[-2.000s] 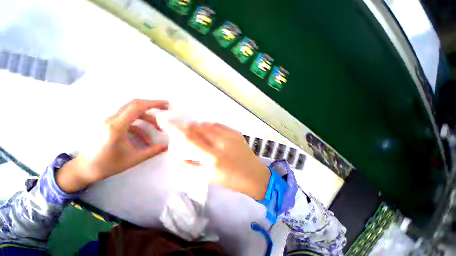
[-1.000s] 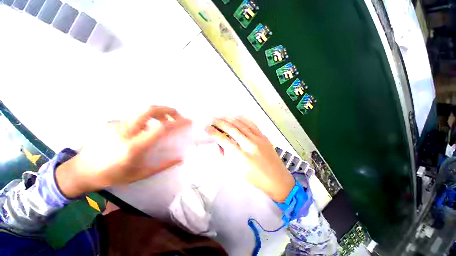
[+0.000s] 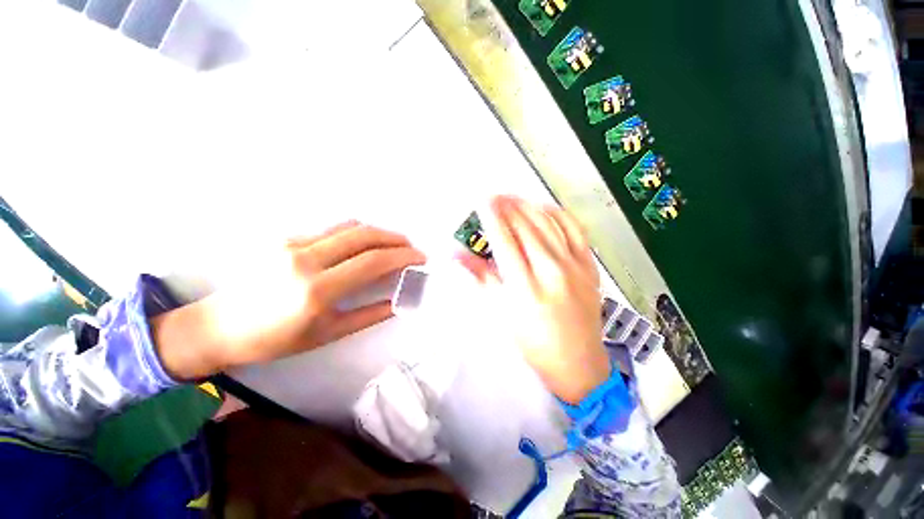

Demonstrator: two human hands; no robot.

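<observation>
My left hand (image 3: 304,299) is in the middle of the view, its fingertips gripping a small white plastic housing (image 3: 410,290) with a grey inside, by its left side. My right hand (image 3: 542,284), with a blue wrist strap (image 3: 598,401), holds a green circuit board (image 3: 473,234) with yellow and dark parts between its fingertips. The board is just up and right of the housing and apart from it. Glare washes out parts of both hands and the bench.
Several circuit boards (image 3: 609,98) lie in a row on the green conveyor belt (image 3: 750,203) beyond the pale rail (image 3: 527,122). A row of housings (image 3: 630,330) lies right of my right hand, others (image 3: 152,22) at upper left. A crumpled white cloth (image 3: 398,414) is near my body.
My hands have moved apart. The housing and the board now show in my fingers. The view has shifted, so the belt boards sit further right.
</observation>
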